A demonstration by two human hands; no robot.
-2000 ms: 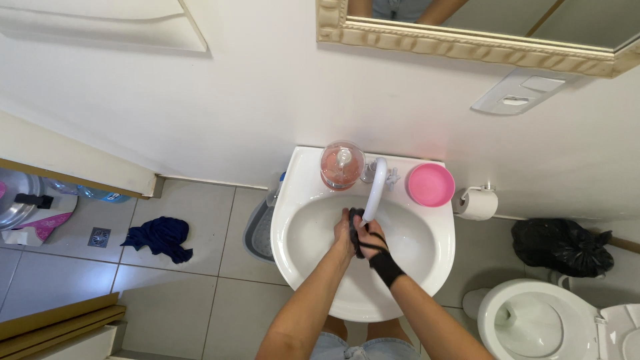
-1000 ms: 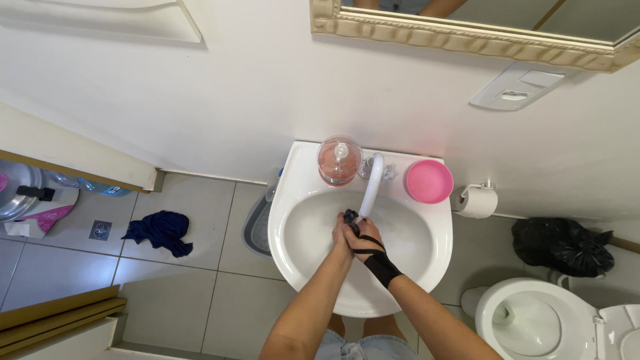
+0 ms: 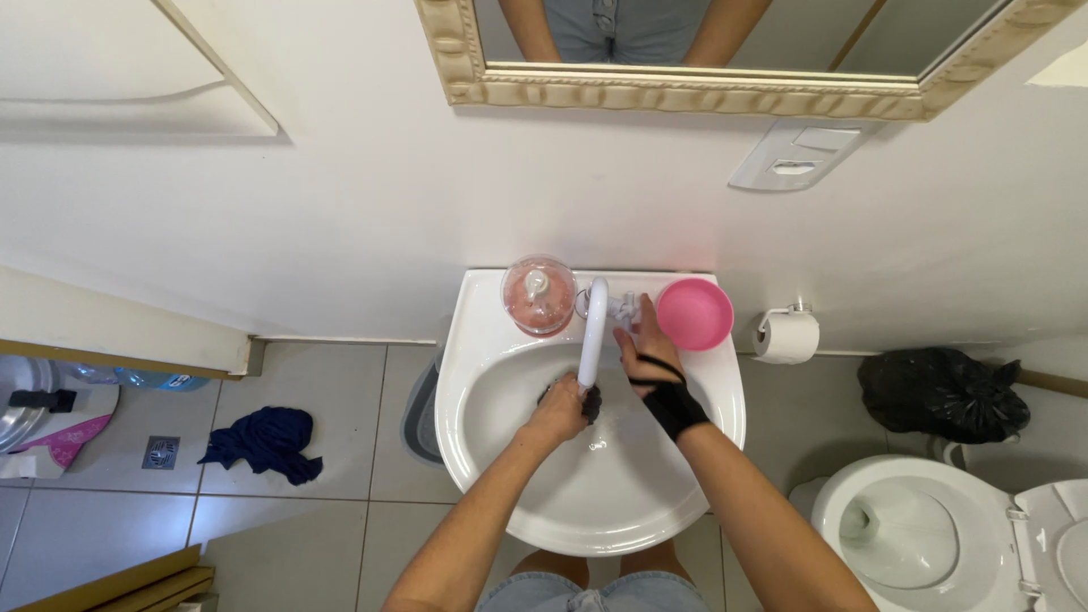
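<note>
My left hand is low in the white washbasin, under the end of the white curved faucet spout, closed on a dark cloth-like item that is partly hidden by the hand and spout. My right hand, with a black strap or support around the wrist and palm, reaches to the faucet handle with its fingers apart. A pink round bowl sits on the basin's back right corner, beside those fingers. At the back left stands a clear soap dispenser with pinkish contents.
A framed mirror hangs above the basin. Right of it are a toilet paper roll, a black plastic bag and a toilet. Left on the tiled floor lie a dark blue cloth, a drain and a grey tub.
My hands were together under the spout on the dark item. Now my right hand has left it and moved up and right to the faucet handle, while my left hand keeps the item in the basin.
</note>
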